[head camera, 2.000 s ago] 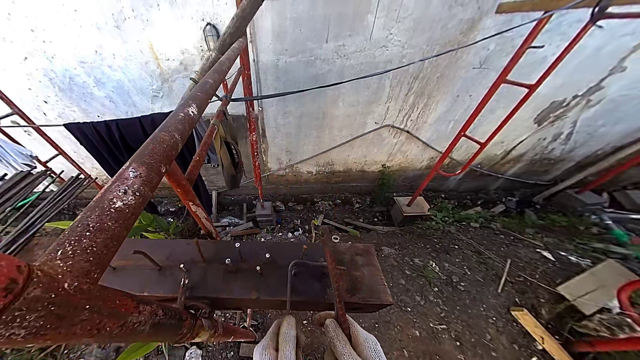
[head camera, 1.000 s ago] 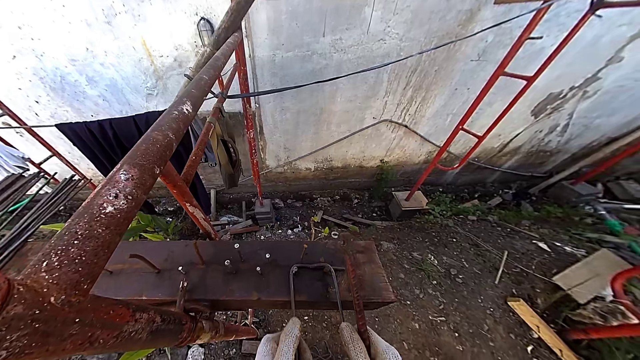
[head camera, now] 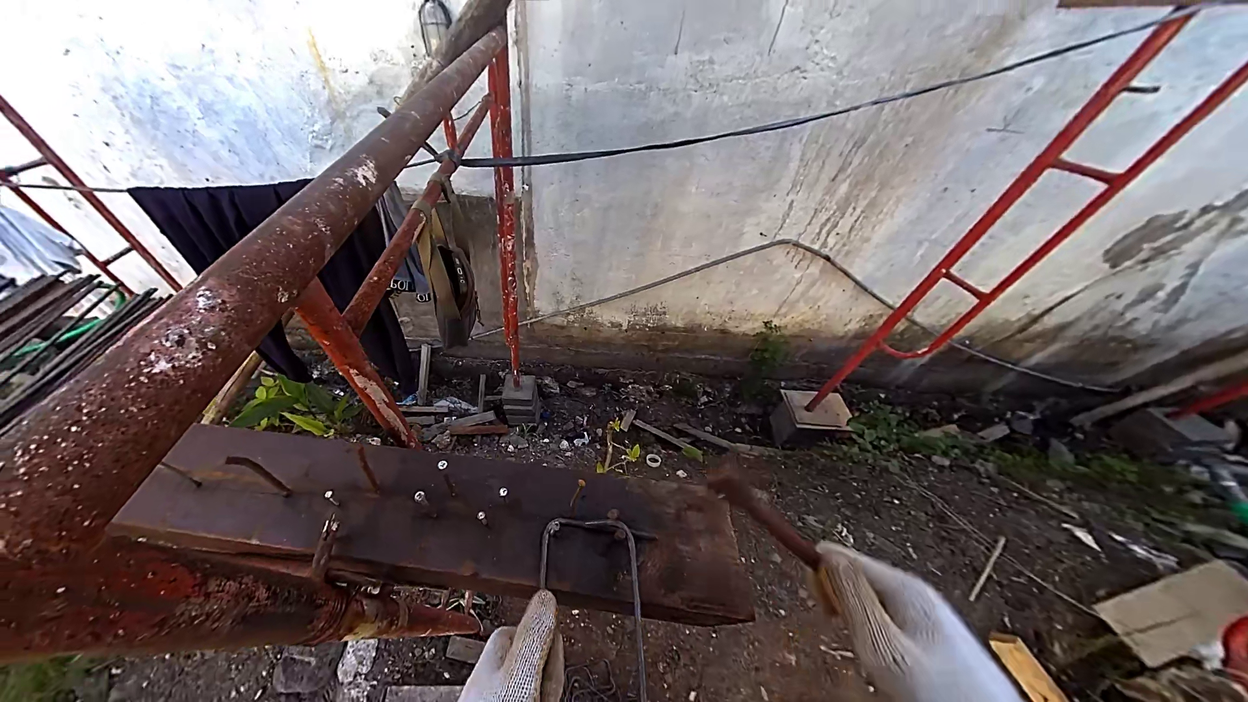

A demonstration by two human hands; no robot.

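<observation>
A dark wooden board (head camera: 390, 531) lies against the red scaffold frame, with several nails (head camera: 444, 473) standing up from it. Near its right end a thin steel rod (head camera: 634, 585), bent into a U, sits around upright pins on the board. My left hand (head camera: 526, 648), in a white knit glove, pinches the left leg of this rod below the board's front edge. My right hand (head camera: 877, 604), gloved too, grips a rusty metal bar (head camera: 775, 522). The bar is blurred, points up and left, and its far end is over or beside the board's right end; contact cannot be told.
A thick rusty scaffold tube (head camera: 244, 263) slants across the left. Red scaffold legs (head camera: 985, 292) stand on blocks by the stained wall (head camera: 702, 214). Dark cloth (head camera: 224, 224) hangs behind the tube. Cut rods (head camera: 58, 341) are at far left. Wood scraps (head camera: 1024, 668) lie lower right.
My right hand has moved right, away from the bent rod, and its bar has swung from near upright over the board to a slant. My left hand stays at the rod's left leg.
</observation>
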